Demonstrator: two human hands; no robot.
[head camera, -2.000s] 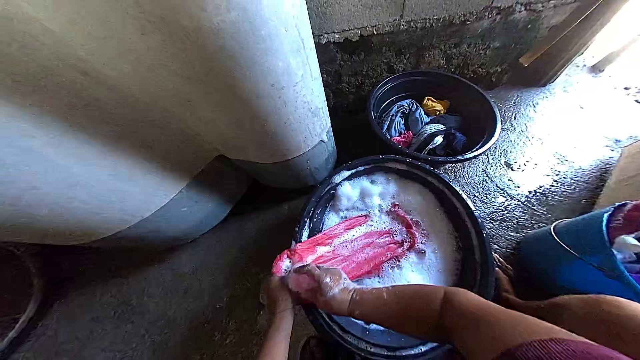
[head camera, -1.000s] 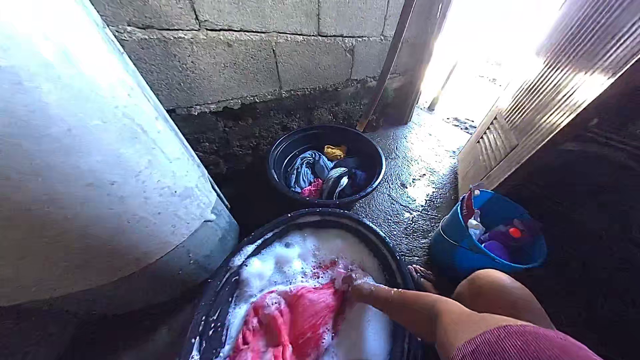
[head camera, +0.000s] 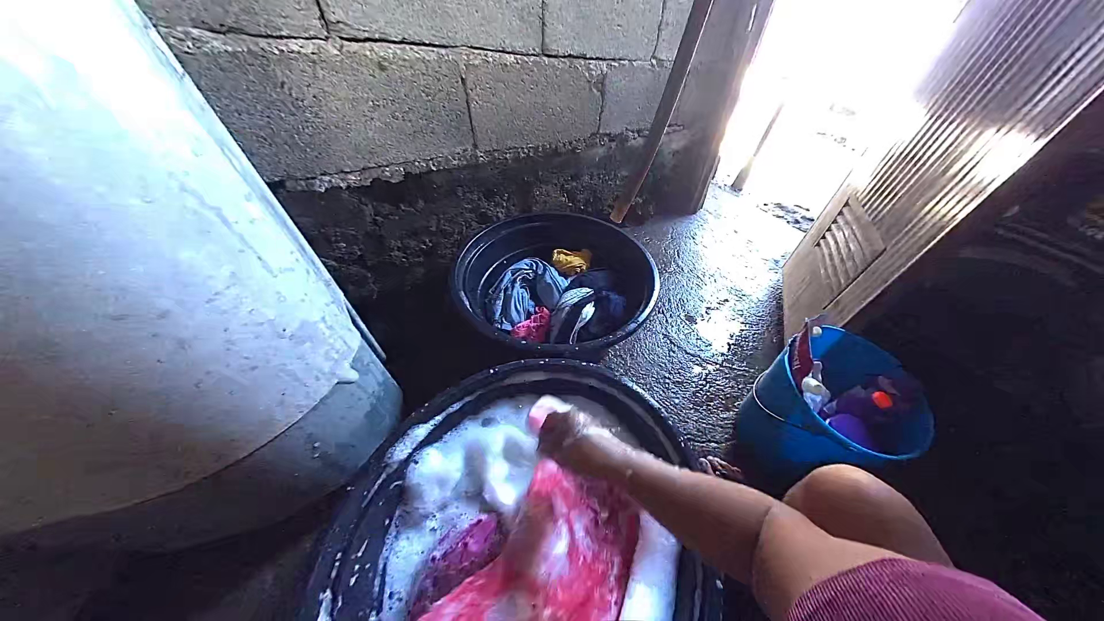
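My right hand (head camera: 576, 442) is closed at the upper end of a wet pink-red cloth (head camera: 578, 535), over the far part of a large black basin (head camera: 664, 414). A pale pink bit shows at the far side of the fist; whether it is cloth or something else is unclear. The cloth hangs down toward me into white suds (head camera: 466, 457). A brownish blur over the middle of the cloth may be my left hand (head camera: 528, 539); its fingers cannot be made out. Darker magenta fabric (head camera: 461, 552) lies in the suds left of the cloth.
A second black basin (head camera: 642, 306) with clothes stands beyond, near the concrete block wall (head camera: 345, 103). At the right is a blue bucket (head camera: 768, 431) with several items. A large grey rounded container (head camera: 172, 302) stands left. Wet floor (head camera: 716, 302) leads to a doorway.
The view has swung up toward the doorway since the first frame. My right hand has lifted the cloth, which lay spread low in the suds one second ago.
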